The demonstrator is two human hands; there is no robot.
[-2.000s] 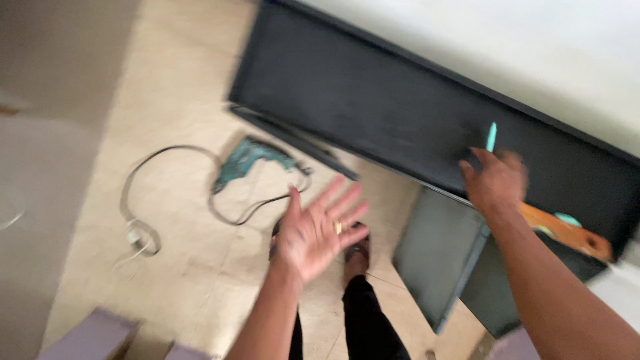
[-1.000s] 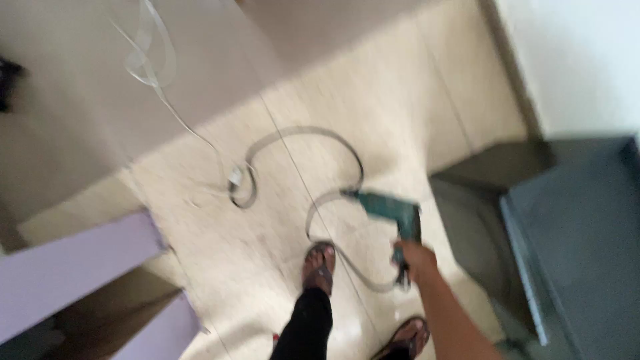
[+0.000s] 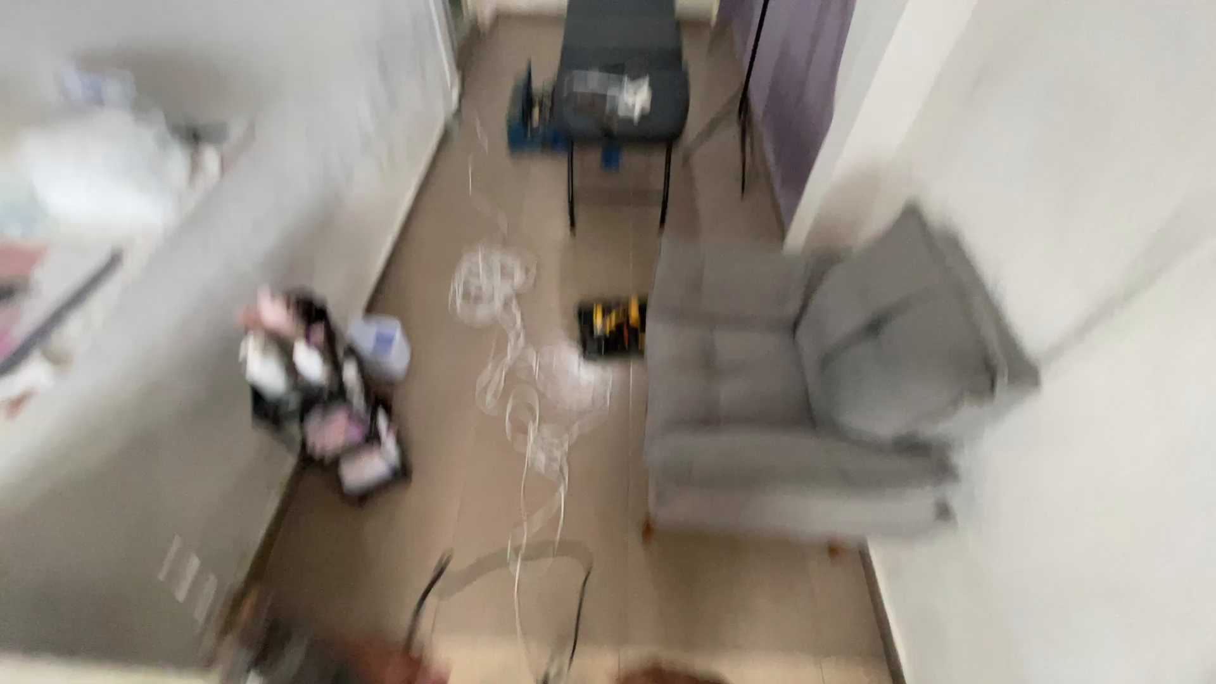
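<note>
At the bottom left edge a blurred hand, by its place my left hand [image 3: 385, 662], is closed around a dark, blurred tool that looks like the corded power drill [image 3: 285, 657]. The drill's black cable [image 3: 427, 594] rises beside this hand, and a loop of it [image 3: 580, 613] hangs further right. A brown, blurred shape at the bottom edge, right of centre, may be my right hand [image 3: 670, 674]; its fingers are cut off by the frame. A thin white cord [image 3: 519, 608] runs along the floor to tangled white cord or strapping [image 3: 546, 432].
A grey sofa [image 3: 727, 380] with a cushion [image 3: 902, 342] stands right. Beside it lies an open black case with yellow tools [image 3: 613, 326]. Left are piled items [image 3: 328, 408] and a white tub [image 3: 380, 347]. Beyond stand a dark padded bench [image 3: 622, 43] and a thin black stand [image 3: 746, 123].
The view has swung from the floor at my feet to the room ahead. Two seconds ago the drill lay on the floor; one second ago a hand gripped it.
</note>
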